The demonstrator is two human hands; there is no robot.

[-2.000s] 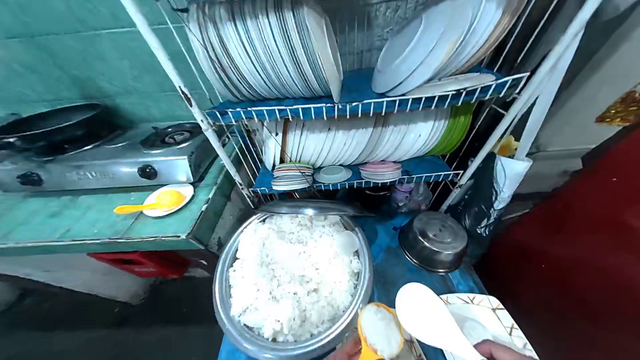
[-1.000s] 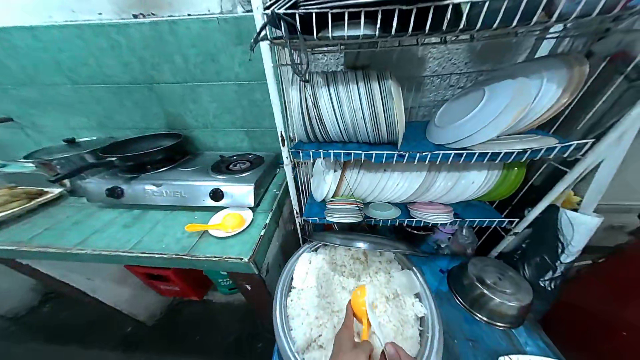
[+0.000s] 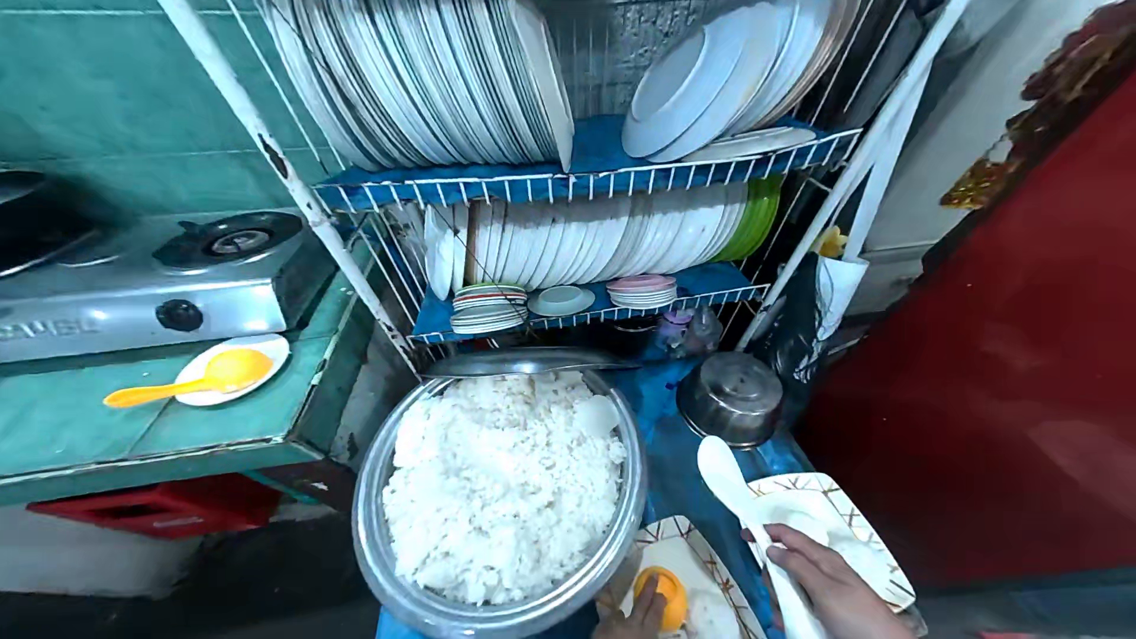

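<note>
My left hand [image 3: 637, 614] is closed on an orange plastic scoop [image 3: 664, 596], which rests low over a patterned square plate [image 3: 723, 577] at the bottom of the view. My right hand [image 3: 821, 577] grips a white plastic rice paddle [image 3: 729, 475], its blade pointing up and left, beside a second patterned plate [image 3: 874, 524]. Left of both hands stands a large metal pot [image 3: 368, 524] full of cooked white rice [image 3: 506, 488], with a metal lid [image 3: 524, 362] at its far rim. What lies inside the orange scoop is hidden.
An upturned metal bowl [image 3: 732, 399] sits right of the pot on the blue-covered table [image 3: 652, 426]. Behind rises a wire dish rack [image 3: 586, 185] holding many plates. At left are a gas stove [image 3: 142, 293] and a yellow-orange ladle [image 3: 160, 393] on a small white plate [image 3: 271, 355].
My hands have moved from over the rice pot to the patterned plates at its right, with the orange scoop and the white paddle. The view has swung to the right and down.
</note>
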